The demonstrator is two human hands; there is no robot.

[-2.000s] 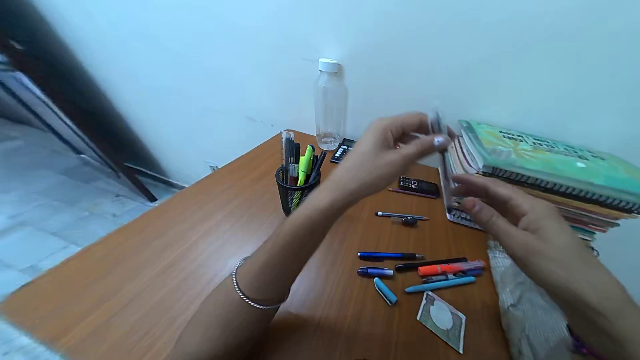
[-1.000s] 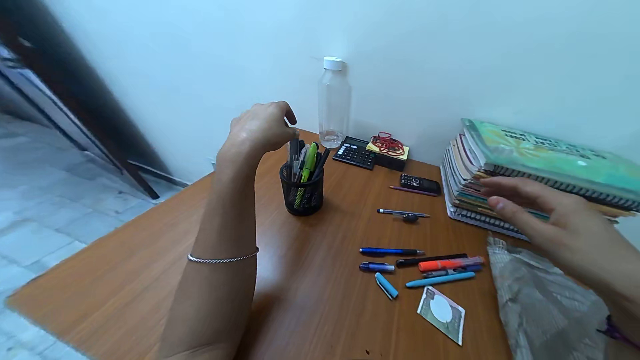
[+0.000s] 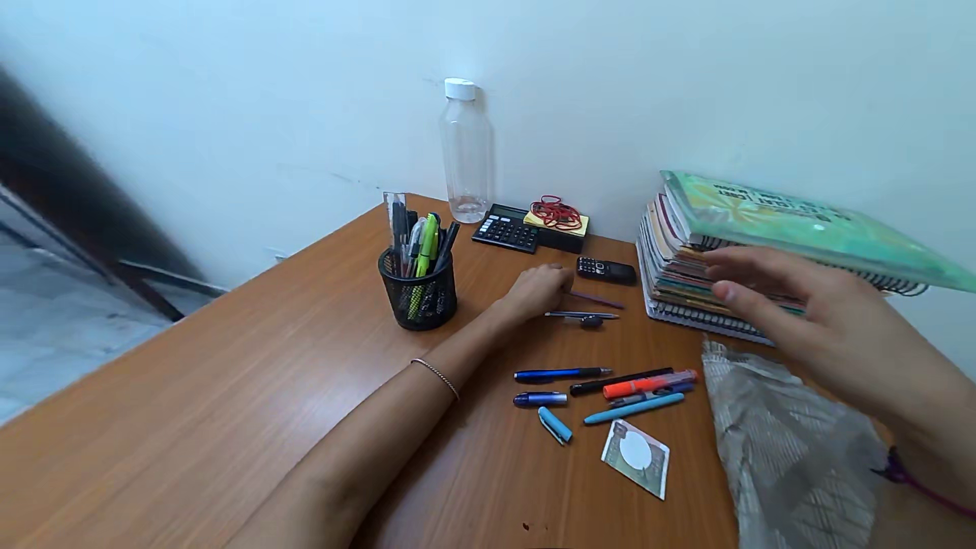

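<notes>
My left hand (image 3: 540, 290) rests low over the wooden desk, its fingertips at the left end of a thin purple stick-like item (image 3: 597, 300); whether they grip it is hidden. Just below lie a slim pen (image 3: 582, 314) and a small dark object (image 3: 591, 322). My right hand (image 3: 793, 297) hovers in front of the notebook stack (image 3: 686, 282), fingers apart, holding nothing. Left of my left hand stands a black mesh pen cup (image 3: 419, 301) with pens, a green highlighter (image 3: 427, 248) and a clear ruler (image 3: 395, 221).
Behind are a clear bottle (image 3: 467, 160), a calculator (image 3: 507, 229), a dark box (image 3: 562, 238) with red cord (image 3: 557, 212), and a keypad phone (image 3: 606, 270). Nearer lie several pens (image 3: 560, 374), an orange highlighter (image 3: 648, 383), a blue cap (image 3: 555, 425), a card (image 3: 637, 457) and a grey plastic bag (image 3: 793, 457).
My left hand has moved from above the pen cup right and down to the desk beside the purple item. Two seconds ago both hands were near the notebooks. My right hand stays near the stack.
</notes>
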